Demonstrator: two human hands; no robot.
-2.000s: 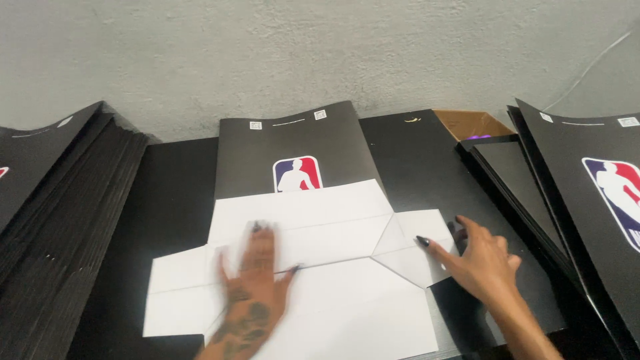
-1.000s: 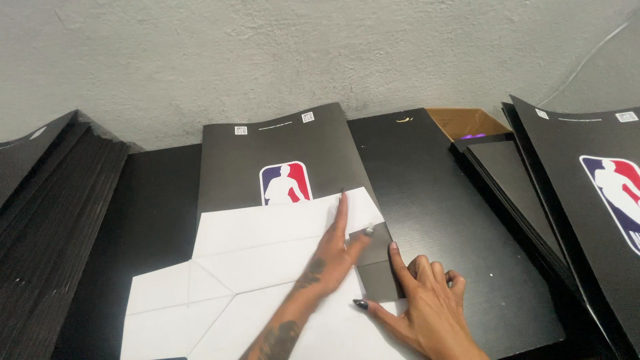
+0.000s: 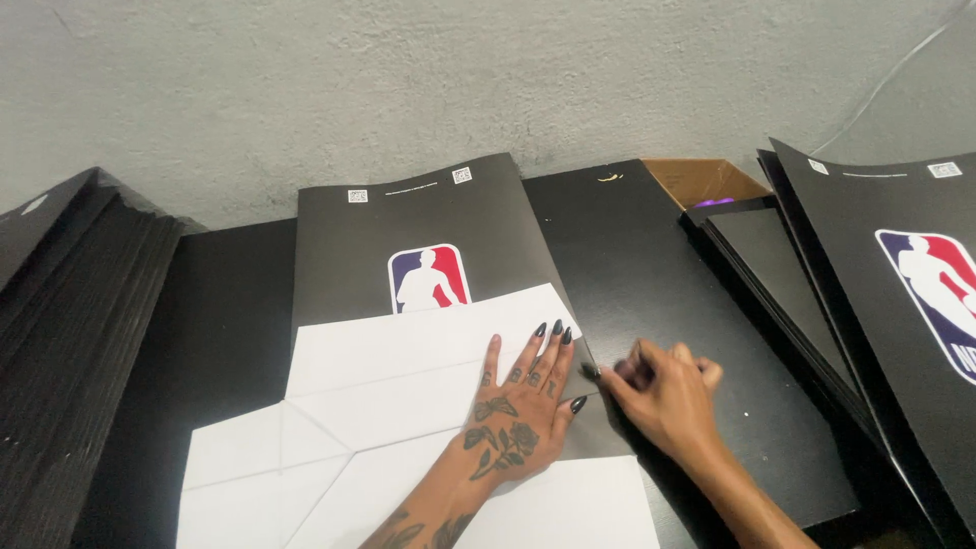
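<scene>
A creased white paperboard sheet (image 3: 381, 366) lies on a black printed sheet (image 3: 488, 221) that bears a red, white and blue logo. At the white sheet's right side, a flap is folded inward with its dark face (image 3: 591, 435) up. My left hand (image 3: 522, 412) rests palm down, fingers spread, over the white board and the folded flap, holding nothing. Just right of the fold, my right hand (image 3: 663, 393) has its fingers curled, thumb at the folded edge; whether it pinches anything is unclear.
A tall stack of black sheets (image 3: 99, 320) stands at the left on the black table (image 3: 640, 282). On the right are more black printed sheets (image 3: 862, 221) and a stack of dark panels (image 3: 785, 282). Behind them sits an open cardboard box (image 3: 705, 179) against the grey wall.
The right flap, white side up two seconds ago, now shows its dark face. My left hand has come to lie flat at the fold. My right hand's fingers have curled.
</scene>
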